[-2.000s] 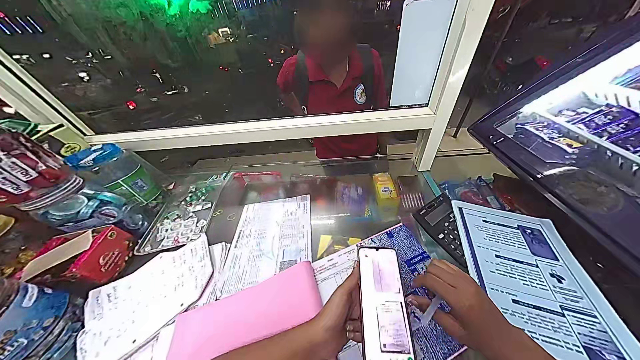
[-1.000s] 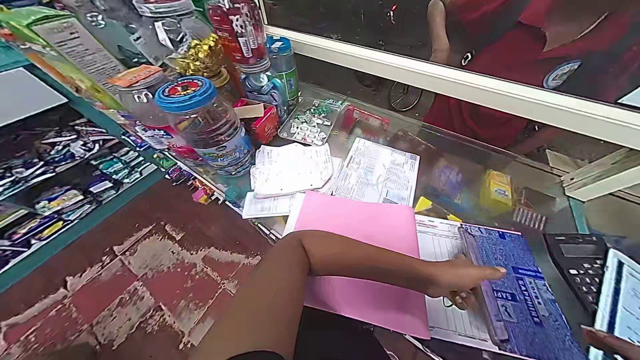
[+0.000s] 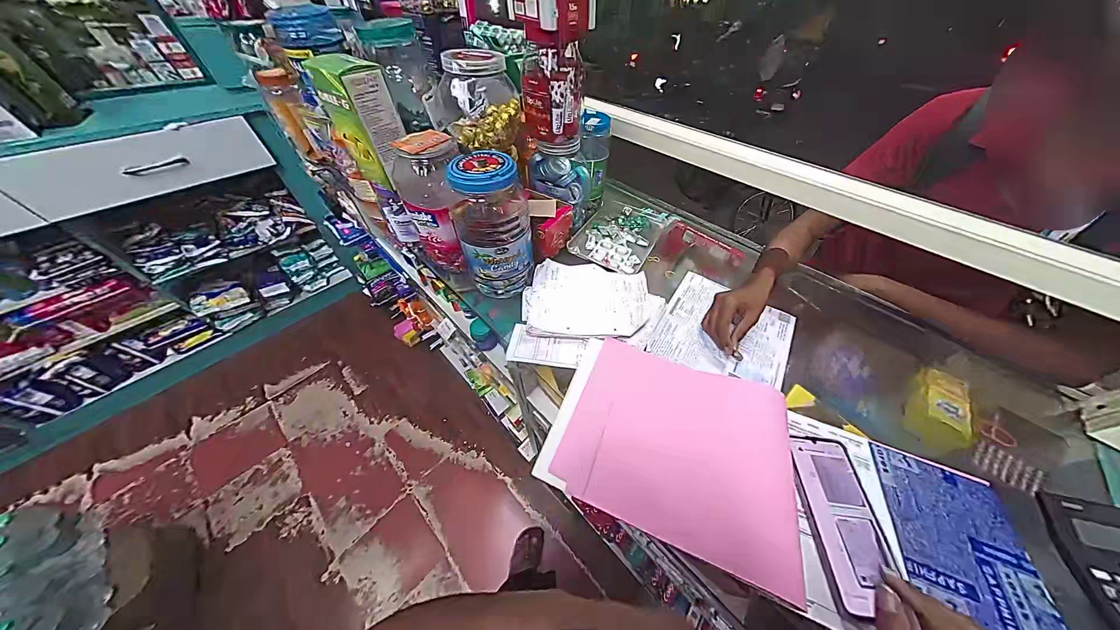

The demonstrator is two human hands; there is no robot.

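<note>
A smartphone (image 3: 842,529) with a lit screen is over papers beside the pink folder (image 3: 682,464). My right hand (image 3: 919,605), partly cut off by the lower edge, grips the phone's lower right corner. Part of a bare limb shows at the bottom centre, but my left hand is out of view. To the right of the phone lies a blue printed packet (image 3: 958,525). Beyond the folder, another person's hand (image 3: 738,317) rests on a printed sheet (image 3: 774,341). A stack of handwritten papers (image 3: 586,302) is left of that sheet.
Plastic candy jars (image 3: 494,232) and a red box (image 3: 551,229) crowd the counter's left end. Near them is a tray of small wrapped items (image 3: 617,241). A calculator (image 3: 1089,547) sits at the right edge. A white window rail (image 3: 840,201) crosses behind the glass counter.
The other person's hand has come onto the printed sheet. My left hand, on the blue packet one second ago, has left the view. The smartphone, in my left hand two seconds ago, is at my right hand.
</note>
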